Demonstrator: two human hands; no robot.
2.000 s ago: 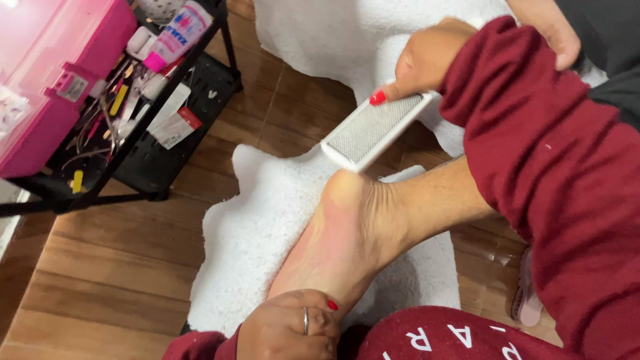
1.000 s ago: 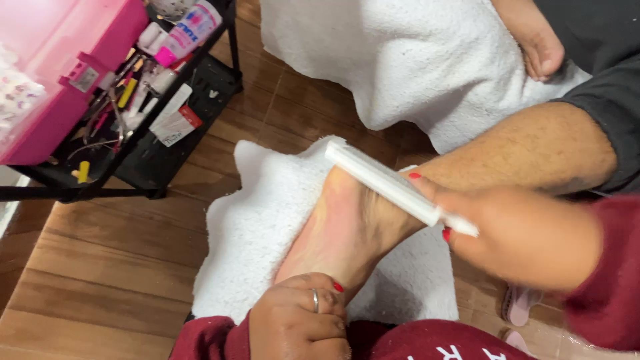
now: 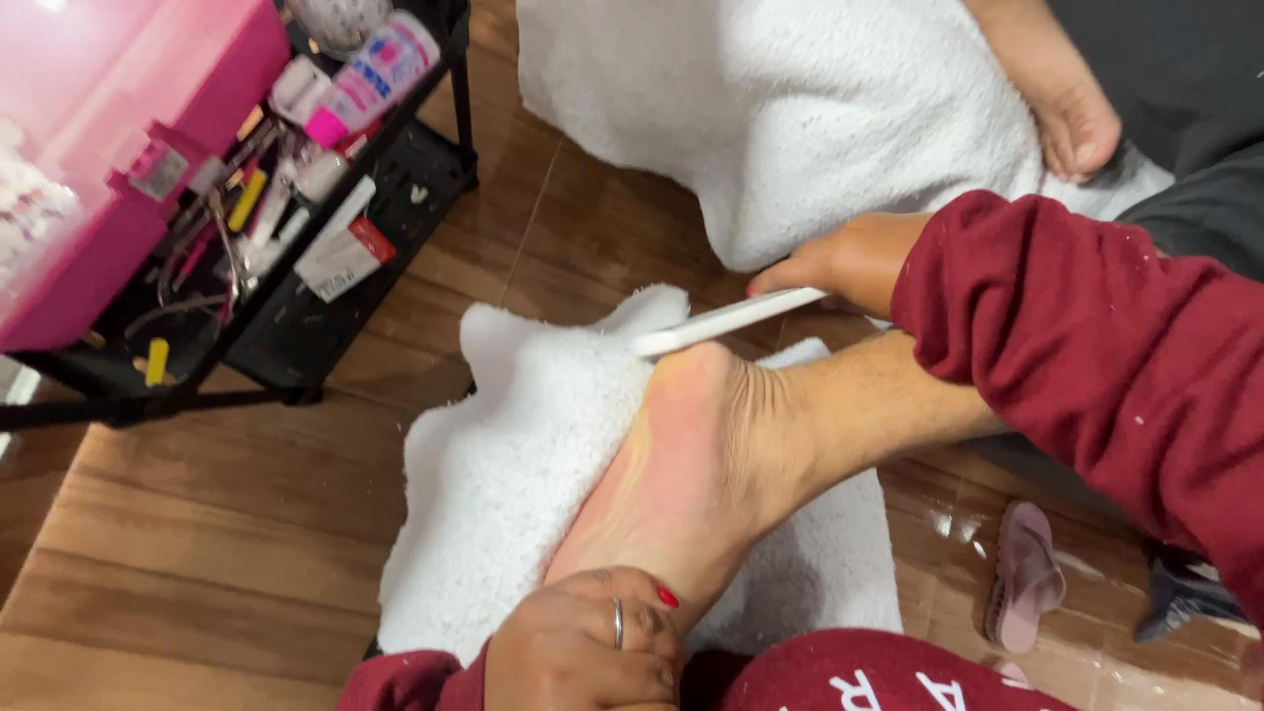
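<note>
A person's bare foot [image 3: 671,474] rests on a white towel [image 3: 494,444], its heel towards the top of the view. My left hand [image 3: 592,642], wearing a ring, grips the foot near its lower end. Beyond the heel, my right hand [image 3: 849,259] holds a white foot file [image 3: 731,321], seen nearly edge-on, its far end touching or just beside the heel. My right fingers are partly hidden behind the file and the maroon sleeve.
At upper left, a black rack [image 3: 336,326] holds nail tools and a pink-capped bottle [image 3: 375,74], beside a pink case [image 3: 148,178]. The person's other foot [image 3: 1066,99] lies by another white towel [image 3: 839,99]. A pink flip-flop [image 3: 1022,573] is on the floor.
My right hand with the file has moved from over the ankle to the far side of the heel, and the file has turned. My left hand has stayed on the foot.
</note>
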